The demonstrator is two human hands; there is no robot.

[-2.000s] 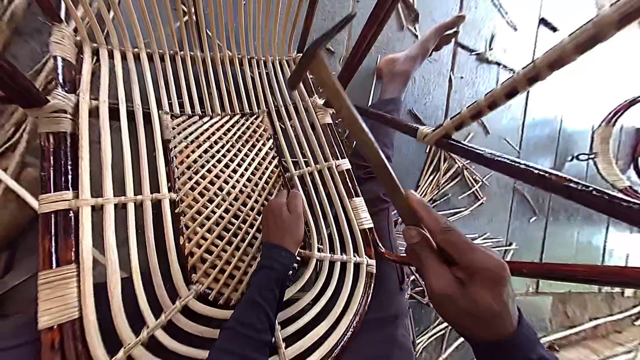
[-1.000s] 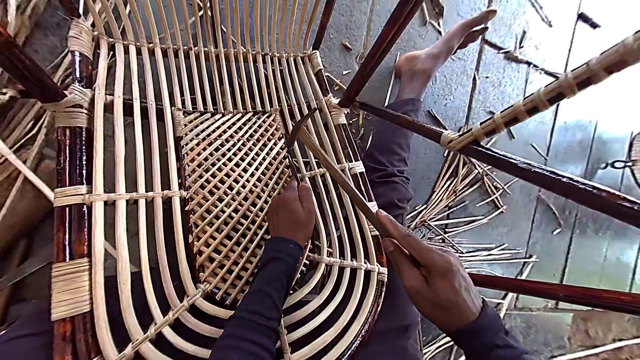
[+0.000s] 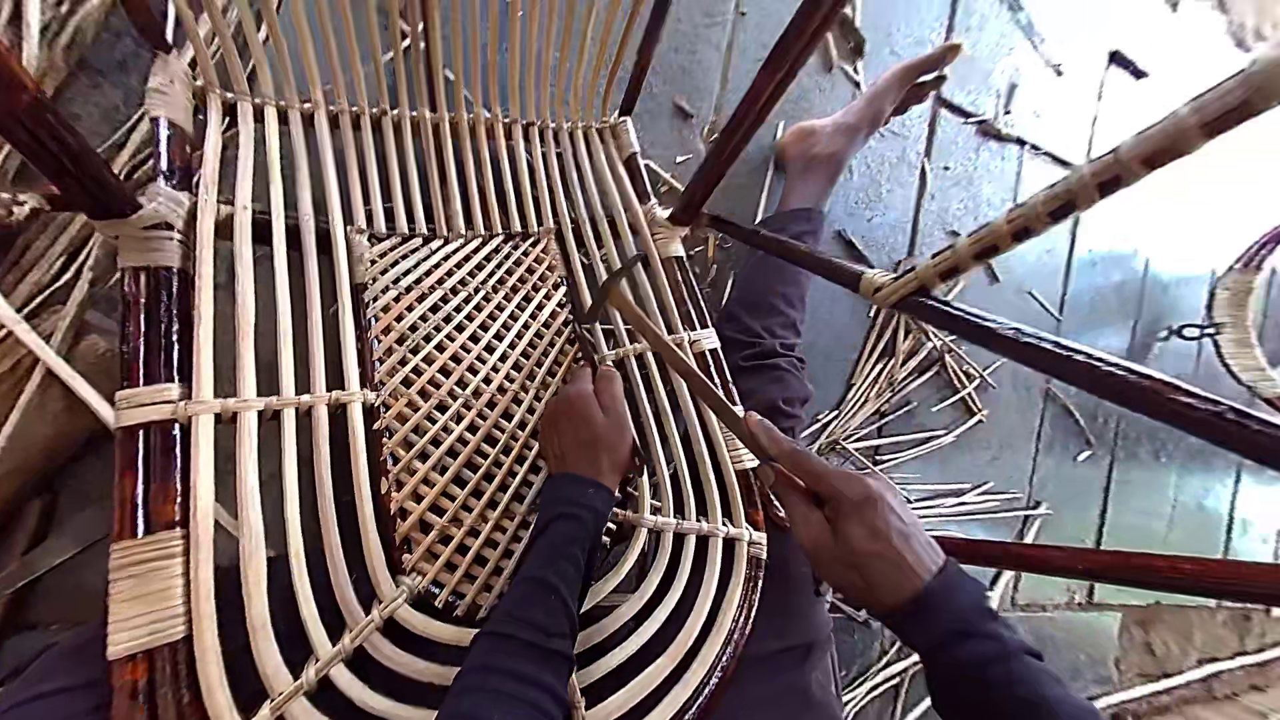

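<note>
A rattan chair frame [image 3: 205, 450] with pale bent canes and dark varnished poles fills the left and middle. Inside its canes is a woven lattice panel [image 3: 460, 400]. My left hand [image 3: 588, 425] rests at the panel's right edge, its thumb and fingers closed around a thin dark piece that stands up from them; what it is cannot be made out. My right hand [image 3: 850, 510] grips the wooden handle of a small hammer [image 3: 690, 375], whose dark narrow head is over the canes just above and right of my left hand.
Dark poles [image 3: 1000, 340] and a cane-wrapped pole [image 3: 1090, 185] cross the right side. A bare foot and trousered leg [image 3: 765, 320] stretch beside the chair. Loose cane strips [image 3: 890, 400] lie on the grey floor. Part of a round wrapped object [image 3: 1245, 320] shows at the right edge.
The hammer head was raised above the canes two seconds ago, then came down near the panel's right edge; it is now closer to my left hand. The left hand remains at that edge.
</note>
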